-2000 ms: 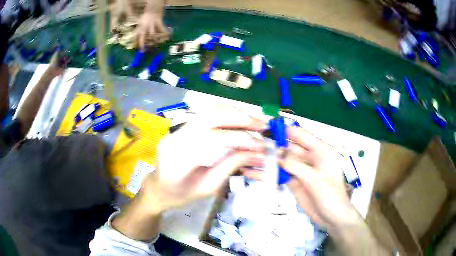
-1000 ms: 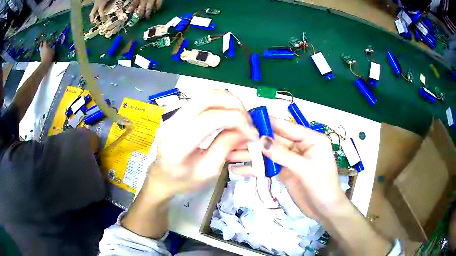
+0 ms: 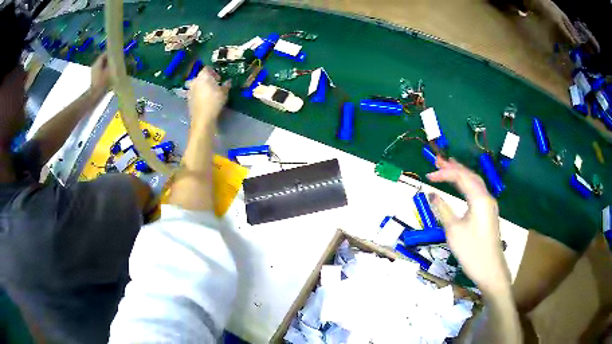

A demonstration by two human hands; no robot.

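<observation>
My left hand [image 3: 207, 96] reaches across to the near edge of the green belt, its fingertips at a blue battery cell [image 3: 194, 69]; whether it grips the cell is hidden. My right hand [image 3: 472, 218] is open, fingers apart, over the bench's back edge beside the belt. Near its fingertips lies a wired cell with a white pad [image 3: 430, 123]. Left of and below it, several blue cells [image 3: 424, 236] lie behind the open carton, with a green circuit board [image 3: 388, 170] at the bench's back edge. The carton [image 3: 310, 282] holds white paper-like pieces [image 3: 376, 295].
A dark block [image 3: 295, 191] lies on the white bench. The green belt [image 3: 376, 74] carries cells and beige car-shaped housings [image 3: 278, 98]. Yellow sheets [image 3: 231, 176] and a hanging pale hose [image 3: 127, 111] are left, beside a person [image 3: 60, 235]. A brown carton [image 3: 577, 289] is at right.
My hands have parted and the cell between them is no longer held there. My left hand has moved to the belt; my right hand has moved right and opened. The dark block is uncovered.
</observation>
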